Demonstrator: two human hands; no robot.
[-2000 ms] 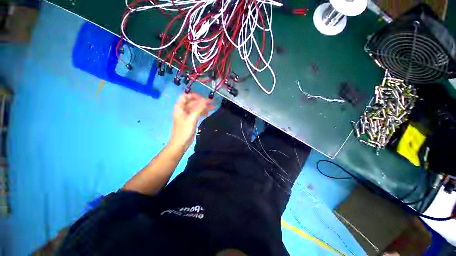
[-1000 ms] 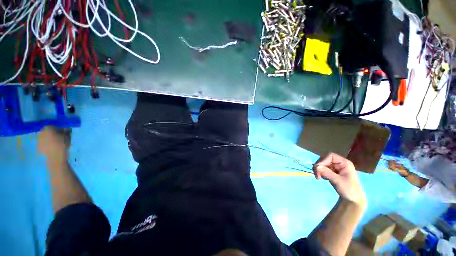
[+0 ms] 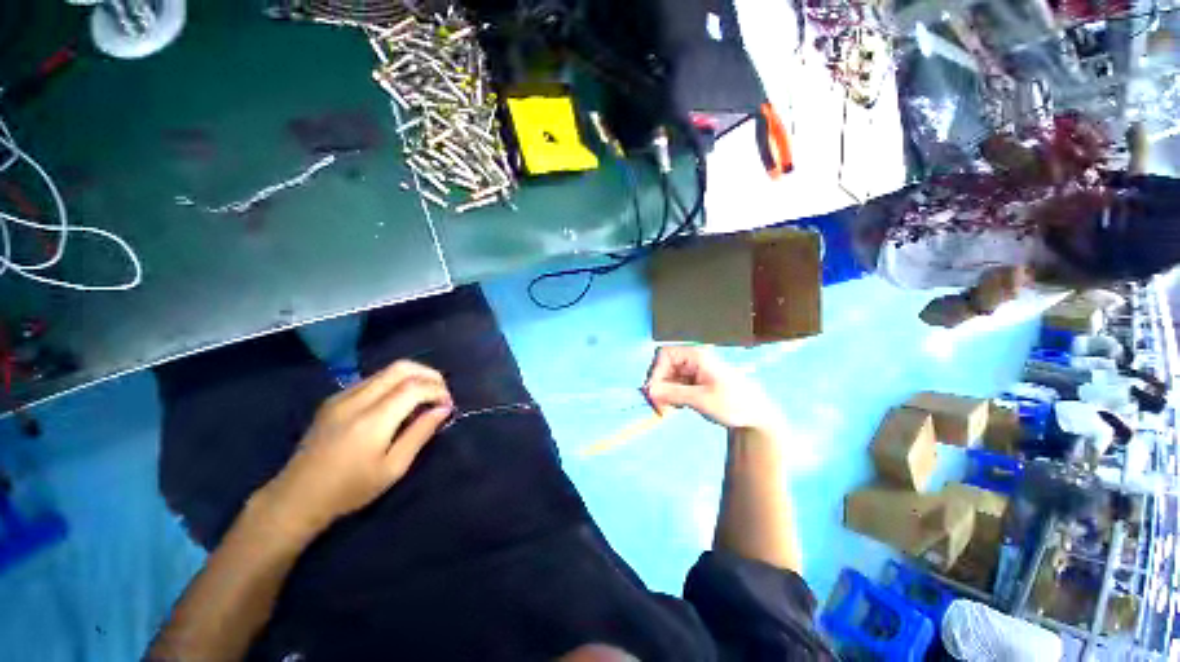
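Observation:
My left hand (image 3: 369, 433) is over my dark-clothed lap, its thumb and fingertips pinched on one end of a thin silvery solder wire (image 3: 498, 410). My right hand (image 3: 699, 388) is to the right of my lap above the blue floor, its fingertips pinched on the other end. The wire runs nearly level between the two hands and is hard to see against the floor. A short twisted silvery strand (image 3: 272, 188) lies alone on the green bench.
A pile of metal plugs (image 3: 447, 117), a yellow sponge (image 3: 550, 133), orange-handled cutters (image 3: 775, 140) and a white-flanged spool (image 3: 136, 23) are on the bench. White leads (image 3: 65, 265) lie at left. An open cardboard box (image 3: 705, 291) stands below the bench edge. Another person's hands (image 3: 977, 298) show at right.
My left hand has come from the far left onto the wire over my lap. My right hand still pinches the wire, now nearer my left hand. The view has swung right.

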